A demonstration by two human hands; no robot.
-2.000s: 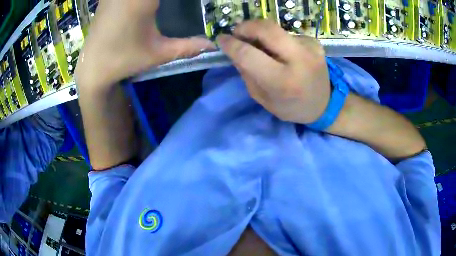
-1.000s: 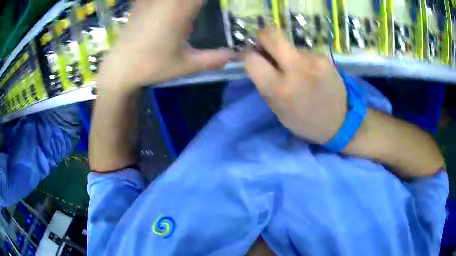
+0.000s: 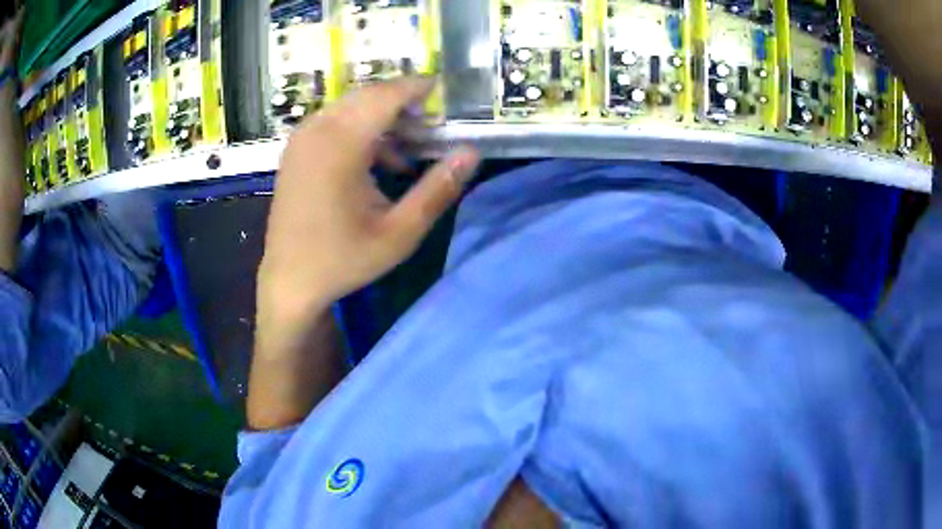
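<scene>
My left hand (image 3: 336, 201) is at the metal rail edge. Its fingertips are over the near end of a circuit board (image 3: 382, 41), and its thumb is apart from them in front of the rail. No held thing shows in it. A yellow strip (image 3: 432, 47) stands along that board's right side. More boards with yellow strips between them, such as the one right of the gap (image 3: 542, 67), continue to the right. My right hand is out of the picture; only a blurred part of the arm shows at the upper right corner.
The silver metal rail (image 3: 620, 145) runs across below the boards. More boards (image 3: 181, 88) lie to the left. A green bin (image 3: 77, 36) is at the upper left. Another person's blue sleeve (image 3: 62, 300) and arm are at the left edge. Blue bins (image 3: 842, 243) are below the rail.
The hands were close together at a board. My left hand has moved down to the rail, and my right hand has left the picture at the upper right. The view has shifted over the boards.
</scene>
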